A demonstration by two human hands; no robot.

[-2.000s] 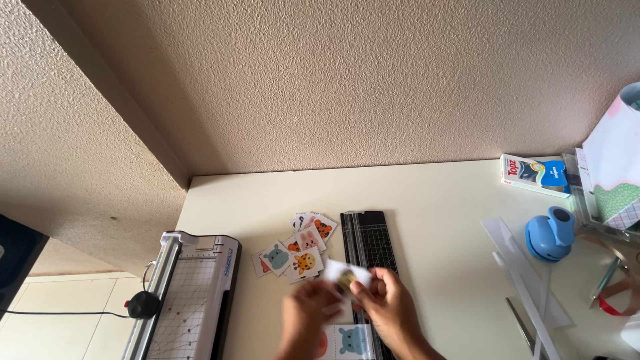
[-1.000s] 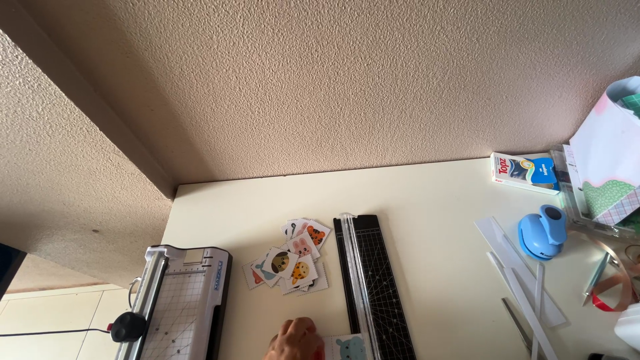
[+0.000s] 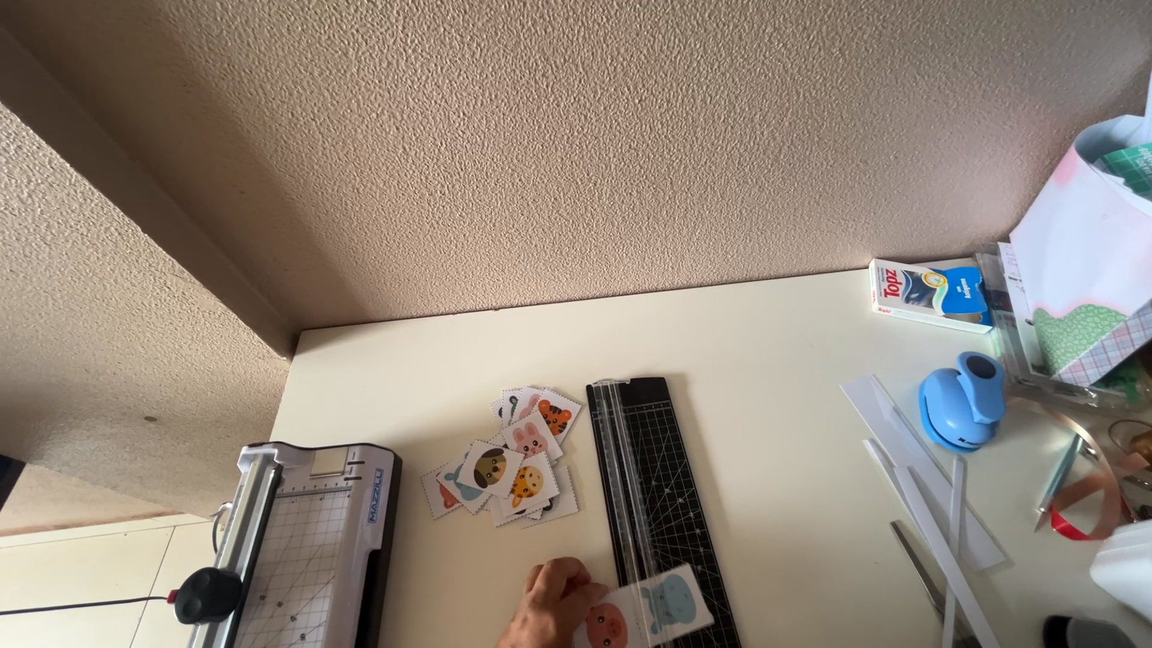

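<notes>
My left hand (image 3: 553,598) pinches the left end of a printed paper strip (image 3: 670,605) bearing a pink pig face and a blue hippo face. The strip lies across the lower part of a black paper trimmer (image 3: 655,477) with a clear rail. My right hand is out of view. Left of the trimmer is a loose pile of square animal cards (image 3: 529,486), with a tiger, a rabbit, a giraffe and a brown dog face among them.
A white paper trimmer (image 3: 306,549) with a black knob stands at left. To the right are a blue craft punch (image 3: 963,405), white paper strips (image 3: 927,504), a small box (image 3: 931,292), a metal tool (image 3: 918,567), ribbon (image 3: 1093,486) and a paper holder (image 3: 1080,243).
Two seconds ago both hands held a small card above the black trimmer. The dog card now lies on the pile, my right hand has left the view, and my left hand holds the strip.
</notes>
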